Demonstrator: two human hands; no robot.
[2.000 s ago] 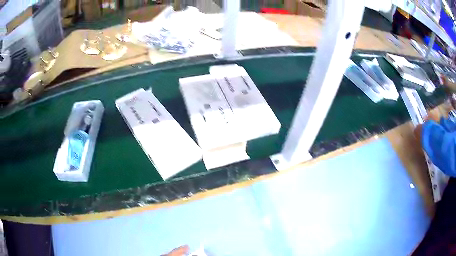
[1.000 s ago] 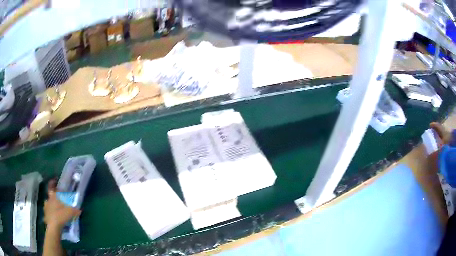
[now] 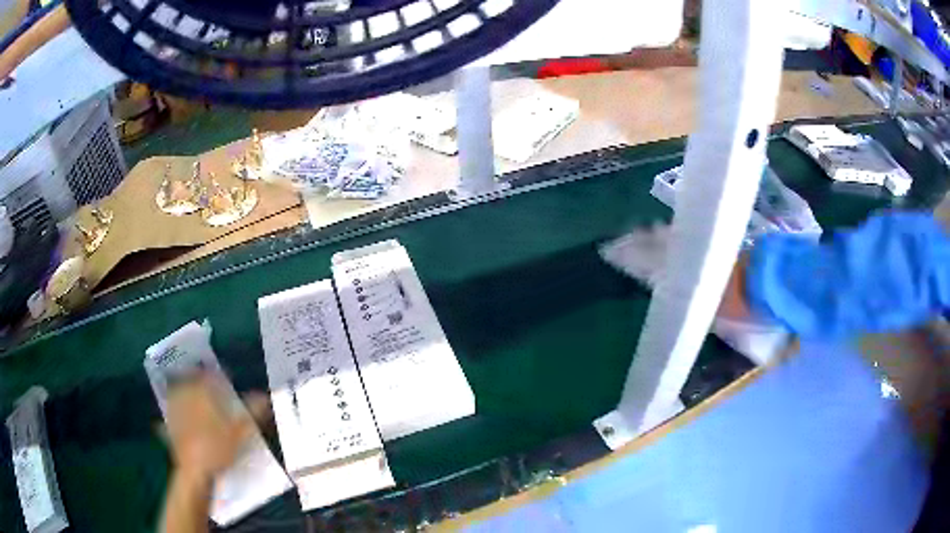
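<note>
My left hand is blurred and lies over a long white carton at the lower left of the belt. I cannot tell whether its fingers grip the carton. Two long white printed cartons lie side by side to its right, a nearer one and another, with small round icons on their faces. They touch or nearly touch. A narrow white tray or carton lies at the far left. My right hand is not in view.
A neighbour's blue-sleeved arm reaches over the green belt behind a white post. A blurred white item is near that hand. A black fan grille hangs overhead. Gold pieces and bagged parts lie beyond.
The cartons have shifted left in view. My left hand has moved from a tray with a light-blue slip to over the white carton. The neighbour's arm has reached in over the belt.
</note>
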